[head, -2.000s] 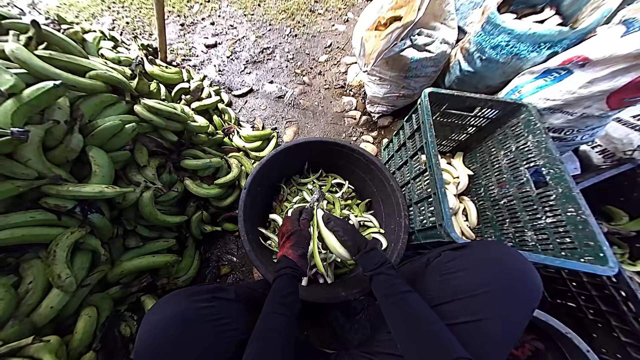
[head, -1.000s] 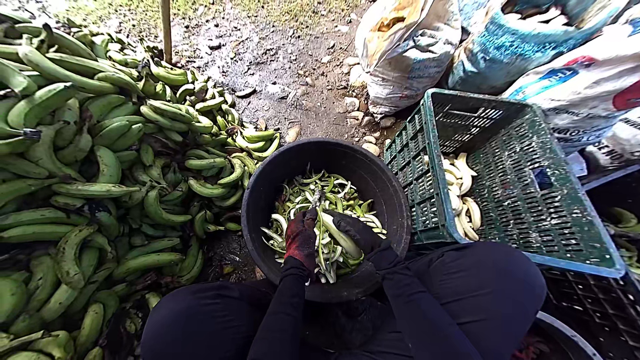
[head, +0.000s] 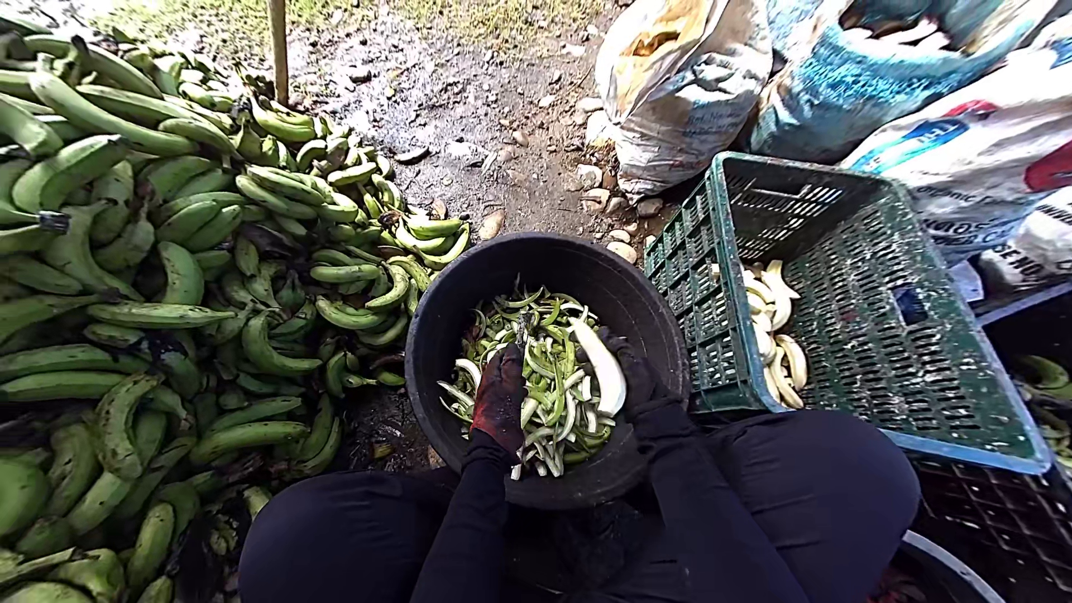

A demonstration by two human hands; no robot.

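Note:
My left hand (head: 500, 400), in a dark and reddish glove, is closed on a small tool, likely a knife, whose tip points away from me over the black tub (head: 548, 243). My right hand (head: 630, 373), dark-gloved, holds a peeled pale plantain (head: 600, 367) over the right side of the tub. Beneath both hands lie green and white strips of plantain peel (head: 548, 335). Several peeled plantains (head: 783, 368) rest inside the green plastic crate (head: 888, 293), to the right of the tub.
A large heap of green plantains (head: 176, 285) fills the left side, with a thin wooden post (head: 278, 50) behind it. Woven sacks (head: 678, 100) stand at the back right. A dark crate (head: 988, 511) sits under the green one. Stones (head: 620, 239) lie on the wet ground.
The plantain in my right hand showed green peel earlier and is now pale all over. My right hand has moved to the right, away from my left hand.

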